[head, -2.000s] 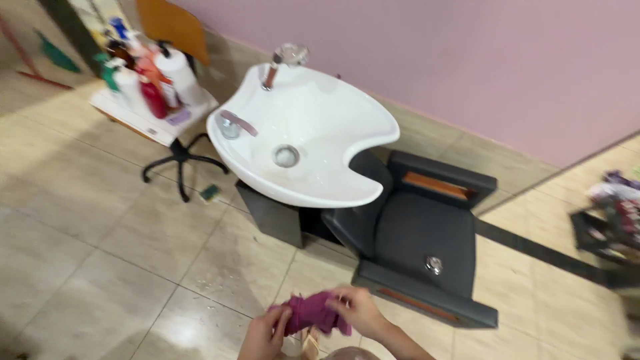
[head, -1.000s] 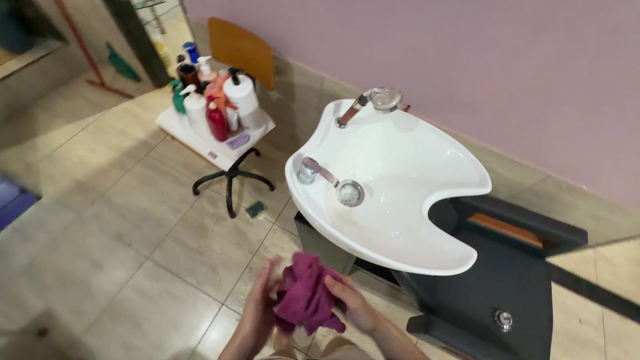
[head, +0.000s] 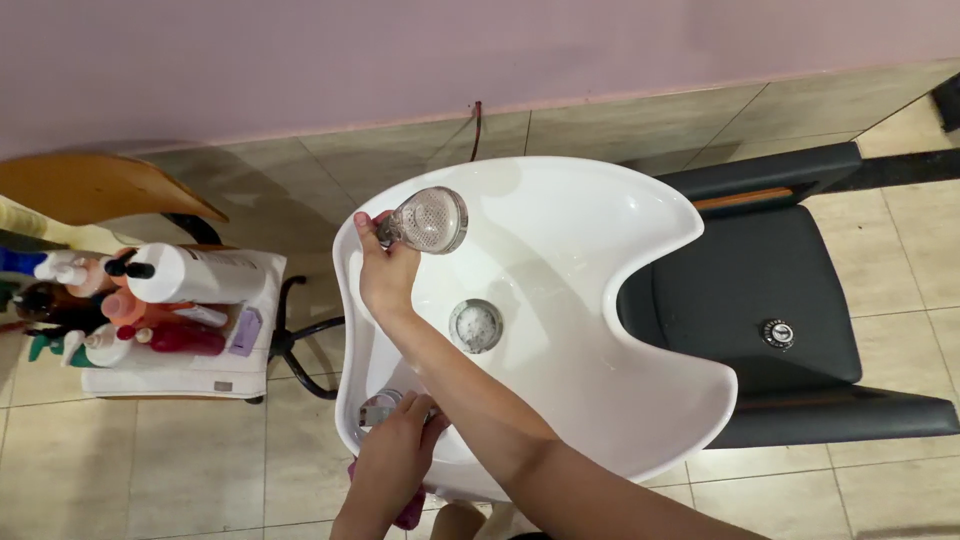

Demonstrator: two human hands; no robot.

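Note:
In the upper left of the white ceramic shampoo basin, my right hand grips the handle of a shower head, its perforated face toward me. My left hand is at the basin's lower left, its fingers closed around the lever of a chrome mixer tap. A purple cloth shows beside and below my left wrist; whether that hand also holds it I cannot tell. Between the hands and a little to the right is the round metal drain. My right forearm crosses over the basin's lower part.
Pump bottles and other bottles stand on a towel-covered wheeled chair at left, beside a small purple item. The black salon chair adjoins the basin's right side. A pink wall rises behind.
Both hands were together on the purple cloth below the basin; now they are apart, over the basin's left side. The shower head was at the rear rim and is now in my right hand. The view has moved closer.

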